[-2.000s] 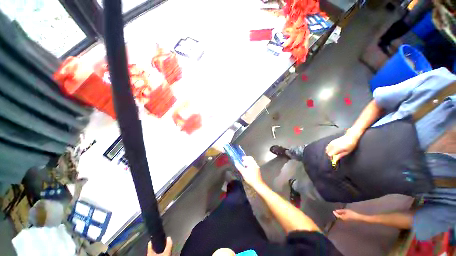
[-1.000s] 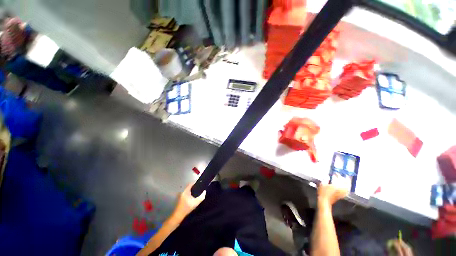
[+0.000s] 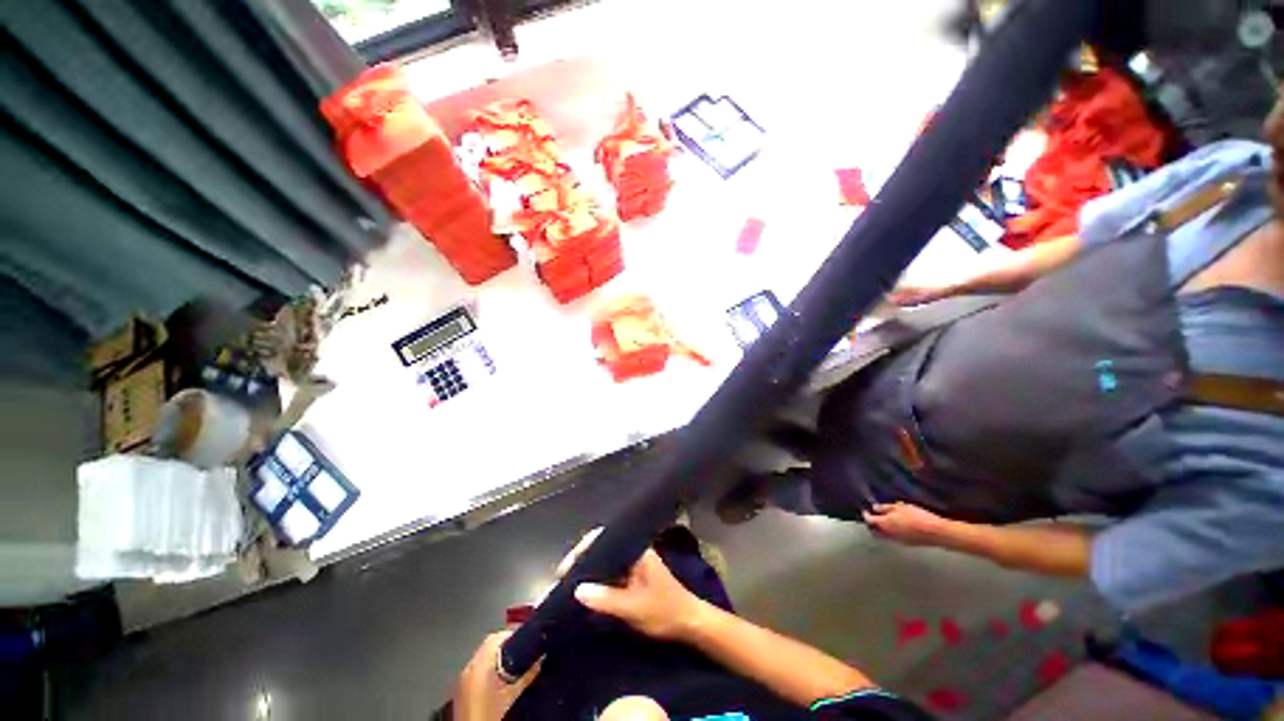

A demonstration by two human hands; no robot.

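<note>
A long black roll runs diagonally from the bottom centre to the top right, across the front of a white table. My left hand holds its lower end. My right hand is closed around the roll a little higher up. A small blue-framed cutting die lies on the table beside the roll, which partly hides it. The roll's far end is cut off or lost at the top edge.
The white table holds red-orange stacks, a calculator, and more dies. A person in a dark apron stands close on the right, one hand near the table. Red scraps lie on the floor.
My right hand has let go of the die, which lies on the table, and has taken hold of the roll. The roll leans further right. The person has come into view beside it.
</note>
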